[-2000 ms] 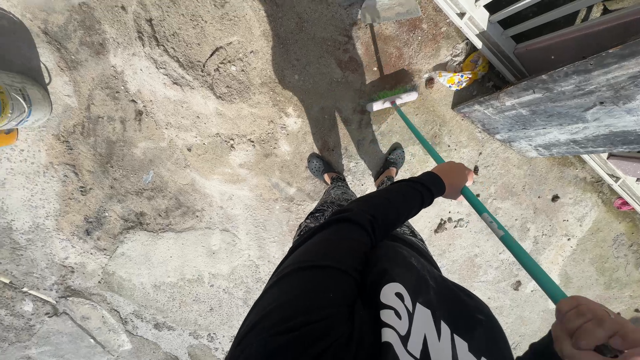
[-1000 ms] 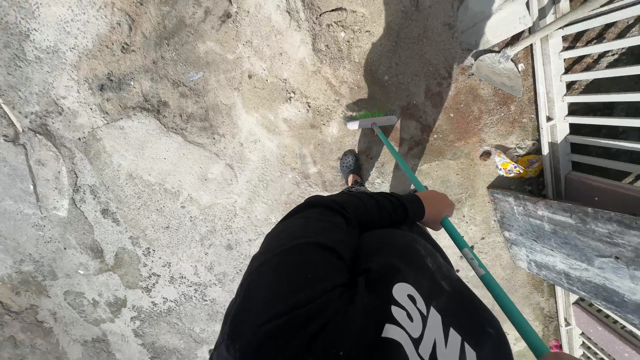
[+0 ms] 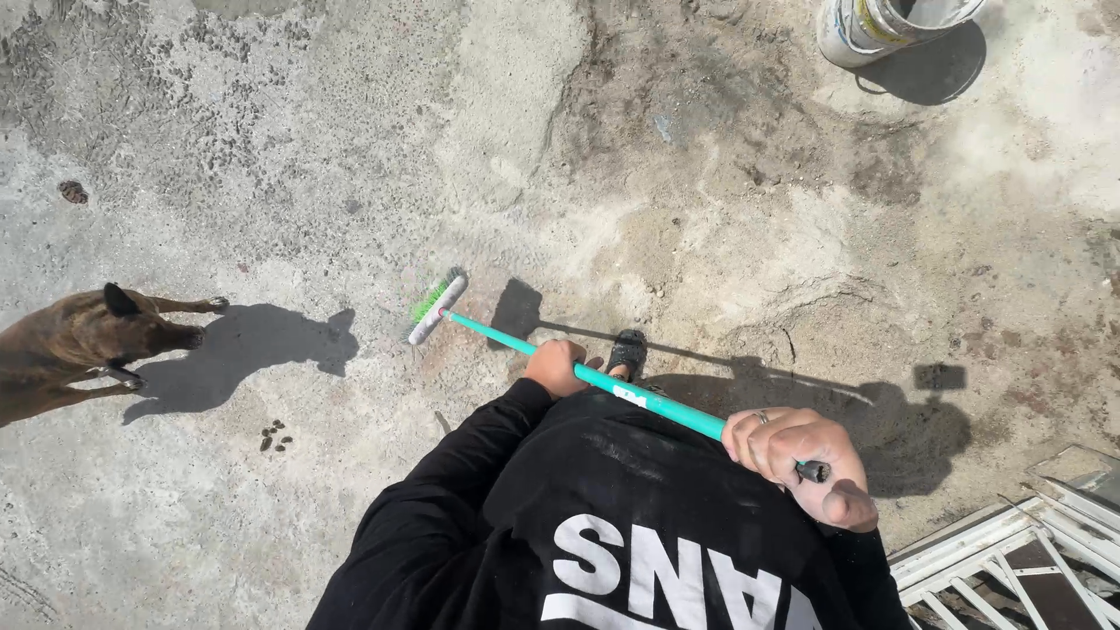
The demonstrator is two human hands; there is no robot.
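A push broom with a teal handle (image 3: 669,409) slants across my front, and both my hands hold it. My left hand (image 3: 557,367) wraps the handle partway along, nearer the head. Around the top end is my right hand (image 3: 801,459), wearing a ring, with the dark tip of the handle showing between its fingers. The broom head (image 3: 437,306), a pale block with green and grey bristles, is on the concrete ground to the left of centre. One dark clog (image 3: 627,350) shows just beyond the handle.
A brown dog (image 3: 96,341) stands at the left, its head towards the broom. Several small dark clumps (image 3: 276,436) lie on the ground below it. At the top right is a stained white bucket (image 3: 853,39). White metal railings (image 3: 989,560) fill the lower right corner.
The view has swung far to the left, bringing the dog in. The broom now points up and to the left across my front. My right hand, out of view one second ago, shows again on the handle's end.
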